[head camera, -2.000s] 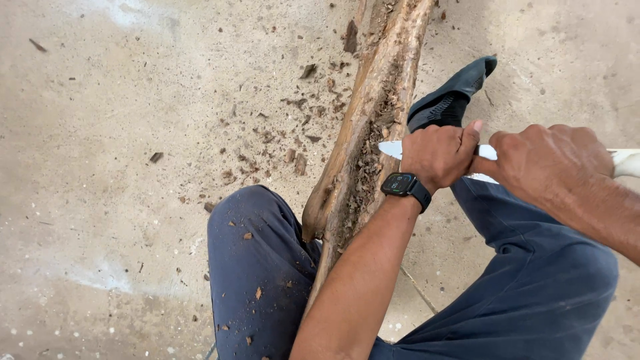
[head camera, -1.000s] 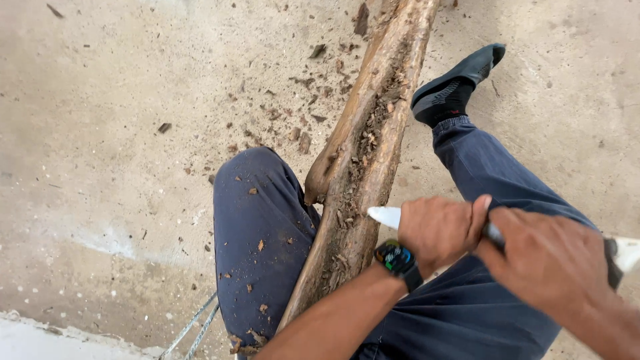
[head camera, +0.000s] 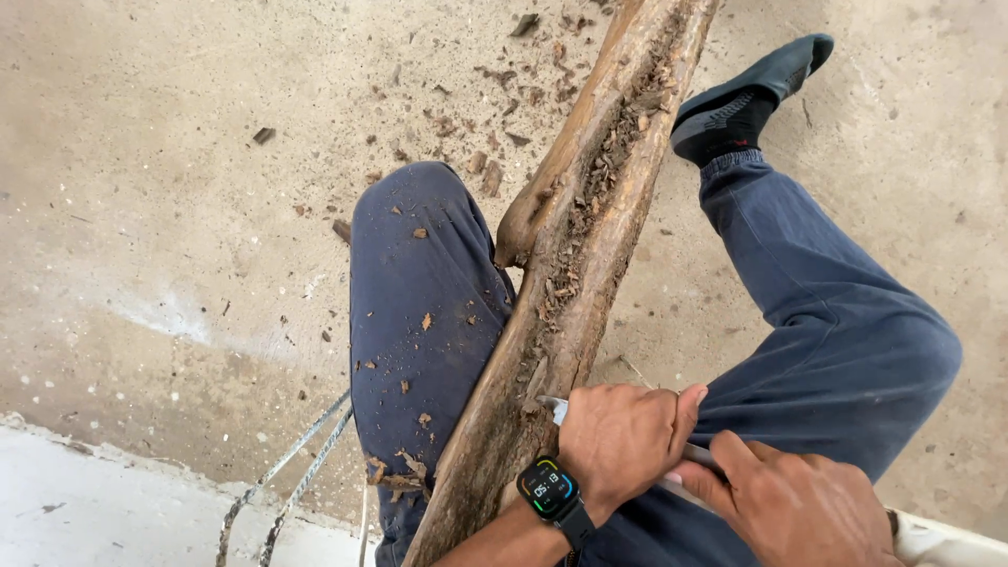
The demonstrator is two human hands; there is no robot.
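Observation:
A long piece of weathered wood [head camera: 622, 228], with a rough groove full of brown crumbs, slants between my legs. My left hand [head camera: 622, 437], with a black smartwatch [head camera: 549, 490] on its wrist, is wrapped around the blade of a metal bladed tool [head camera: 557, 409]. The blade's tip pokes out beside the fingers and meets the lower part of the groove. My right hand [head camera: 795, 504] grips the same tool farther back, to the right of my left hand. A pale part [head camera: 941, 543] sticks out beyond my right wrist; whether it is the tool's handle I cannot tell.
Bark chips [head camera: 492, 179] lie scattered on the concrete floor [head camera: 197, 197], and crumbs rest on my left trouser leg [head camera: 425, 315]. My right foot, in a dark shoe [head camera: 748, 94], is beyond the wood. A speckled cord [head camera: 295, 480] crosses a white-painted strip [head camera: 118, 504] at lower left.
Both hands have moved down along the wood toward my lap, with the tool still held. The blade tip was beside the groove higher up; now it is at the groove's lower part.

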